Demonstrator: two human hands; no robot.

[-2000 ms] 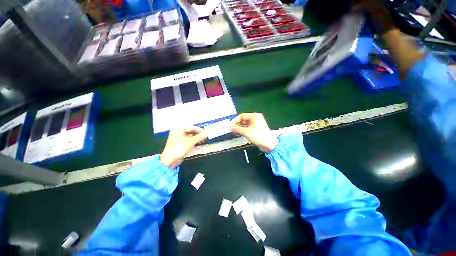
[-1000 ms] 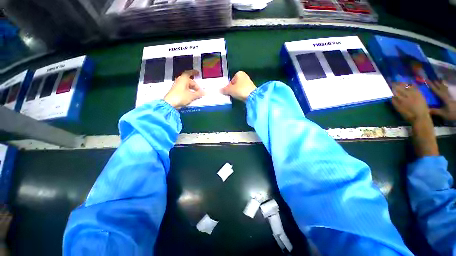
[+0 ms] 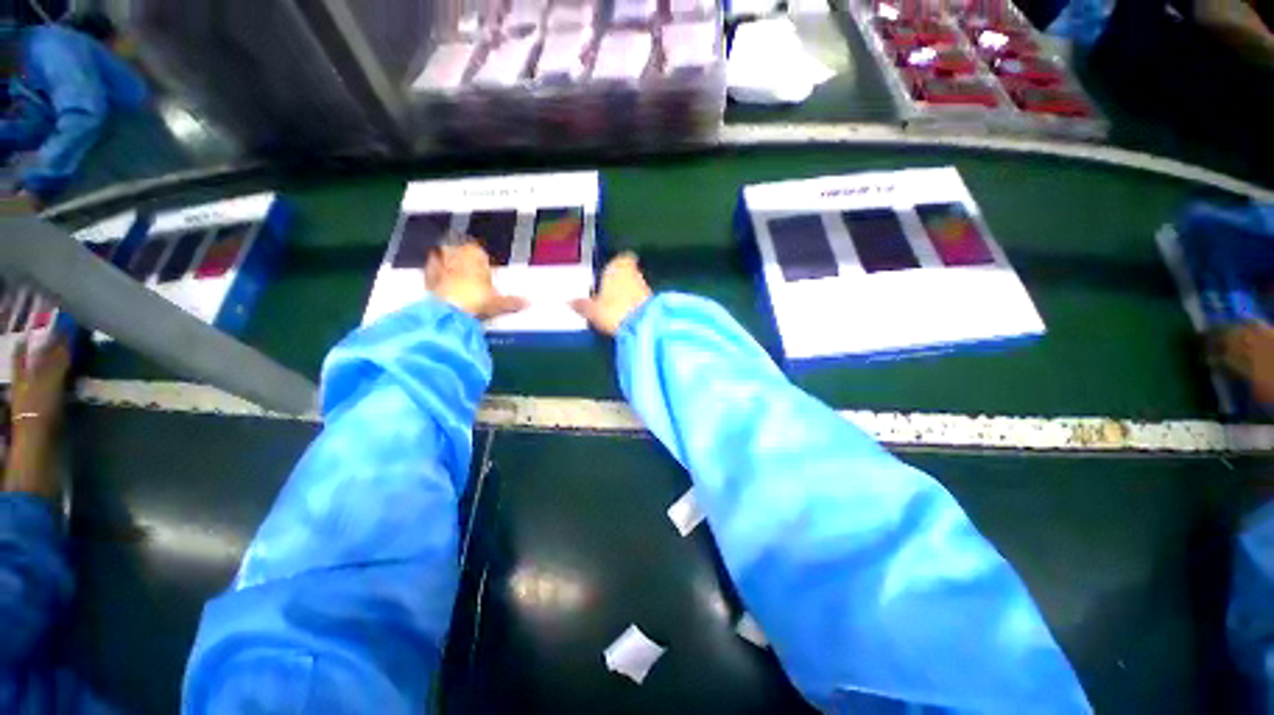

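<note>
A white tablet retail box [image 3: 524, 299] with three device pictures lies face up on the green belt in front of me. My left hand [image 3: 471, 278] rests on its lower middle, fingers apart. My right hand [image 3: 615, 293] is at its lower right corner, thumb on the face and fingers by the right side. I see nothing held in either hand. No label can be made out on the box. A second such box [image 3: 894, 295] lies to the right on the belt.
More boxes [image 3: 210, 273] lie left, partly behind a grey post [image 3: 154, 310]. Stacked clear trays [image 3: 587, 105] stand across the belt. A whitish rail [image 3: 978, 430] edges the dark bench, with paper scraps [image 3: 634, 652]. Neighbours' hands show at left [image 3: 39, 384] and right [image 3: 1248, 360].
My left hand has opened and flattened on the box; my right hand has opened at its corner. The neighbour's hands and blue box have moved away to the right. A hand appears at left.
</note>
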